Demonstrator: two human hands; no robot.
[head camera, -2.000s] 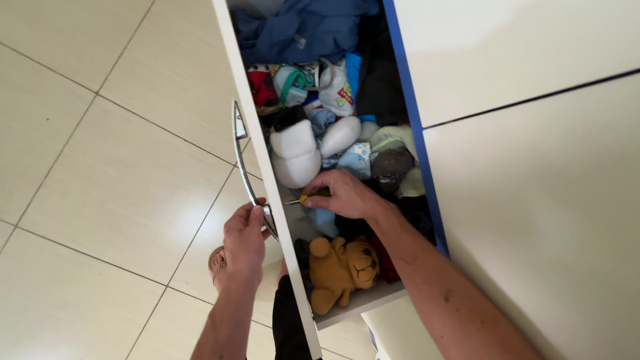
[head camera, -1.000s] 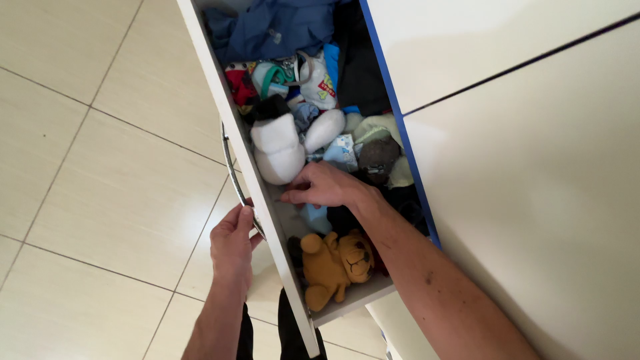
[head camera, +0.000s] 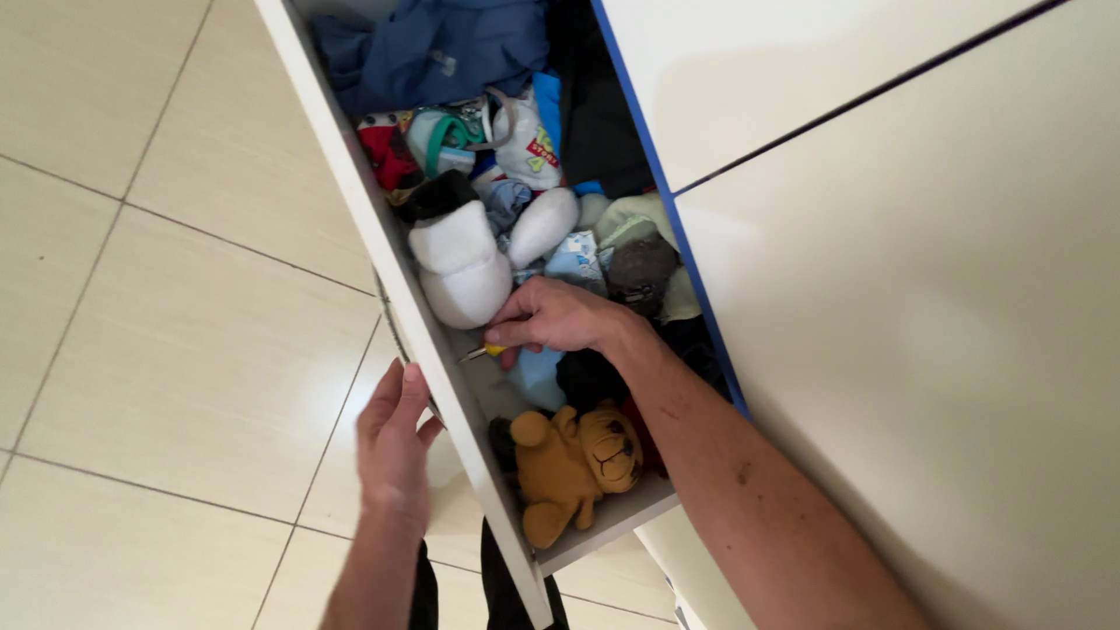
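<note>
My right hand (head camera: 556, 319) is inside the open drawer, its fingers closed on the yellow handle of a small screwdriver (head camera: 483, 351). The metal tip points at the inner face of the drawer front (head camera: 398, 254). Outside, my left hand (head camera: 398, 429) grips the metal bar handle (head camera: 394, 324), which is seen nearly edge-on and partly hidden by the fingers. A white stuffed toy or cloth item (head camera: 464, 267) lies just above my right hand. Below it, a brown teddy bear (head camera: 569, 464) lies in the drawer's near corner.
Blue cloth (head camera: 446, 52), a printed white cloth item (head camera: 528, 144), black fabric (head camera: 604, 114) and a dark grey item (head camera: 643, 273) fill the drawer. The white cabinet front (head camera: 919, 306) stands on the right. Tiled floor (head camera: 219, 350) lies on the left, with dark-clothed legs (head camera: 507, 577) below.
The handle showed its broad curve two seconds ago and now appears almost edge-on. My left hand stays at it, and my right hand stays at the inner face of the drawer front.
</note>
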